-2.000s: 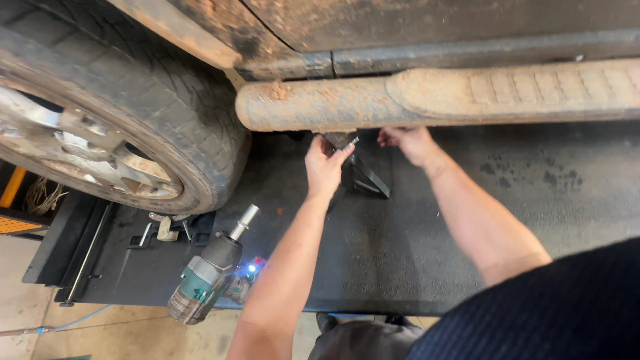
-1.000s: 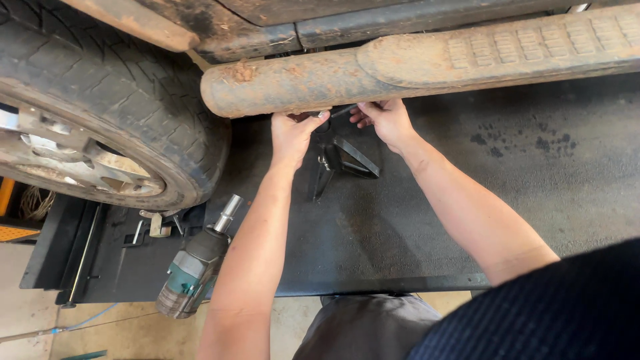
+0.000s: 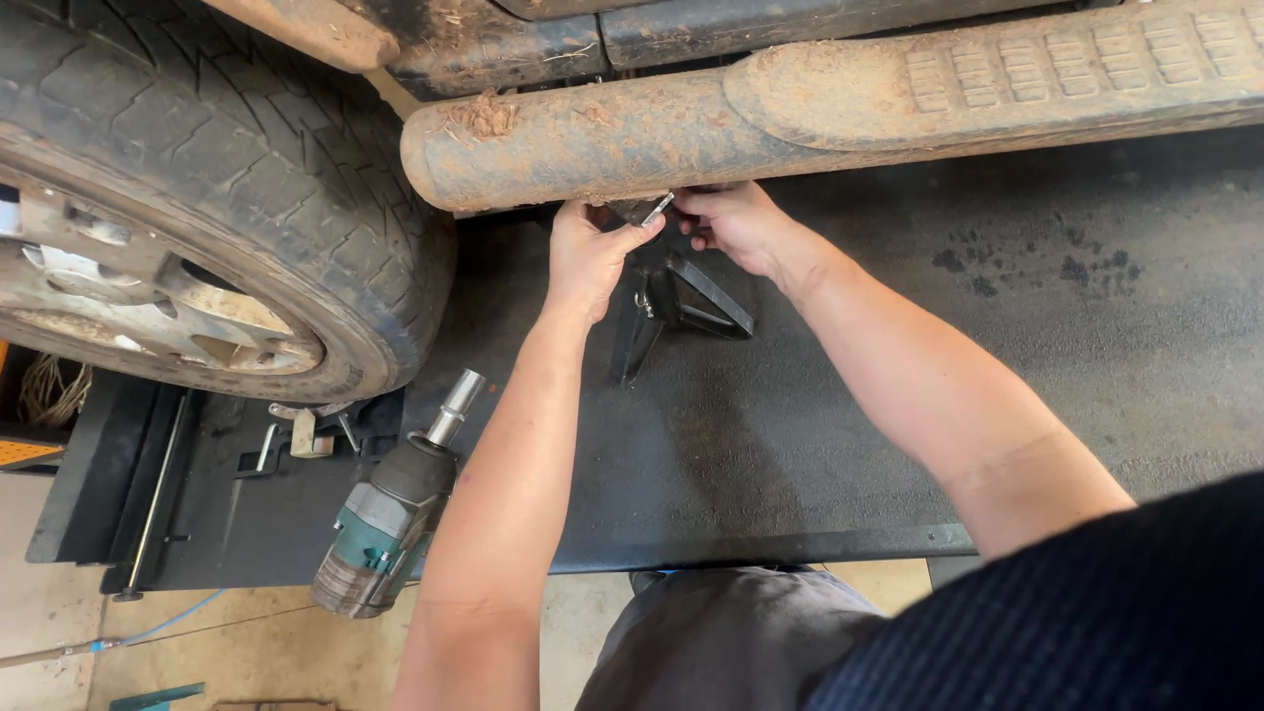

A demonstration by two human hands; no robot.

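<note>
My left hand [image 3: 592, 252] is raised to the underside of a muddy tubular side step [image 3: 612, 138], its thumb and fingers around a dark metal part with a bright edge [image 3: 659, 209]. Just right of that part is my right hand [image 3: 736, 227], its fingers curled and partly hidden beneath the step. Whether it holds anything cannot be told. Below both hands, a black jack stand [image 3: 681, 301] stands on the dark platform, its upper end partly hidden. A cordless impact wrench [image 3: 380, 523] with a long silver socket lies left of my left forearm.
A vehicle wheel with a worn tyre [image 3: 326, 188] fills the left side. Under it lie metal parts [image 3: 309, 434] on the platform [image 3: 849, 434]. A blue air hose [image 3: 168, 622] crosses the floor at the lower left. The vehicle's dirty sill [image 3: 691, 35] runs above the step.
My right hand was farther from my left two seconds ago; the two are now close together under the step. The view has shifted somewhat.
</note>
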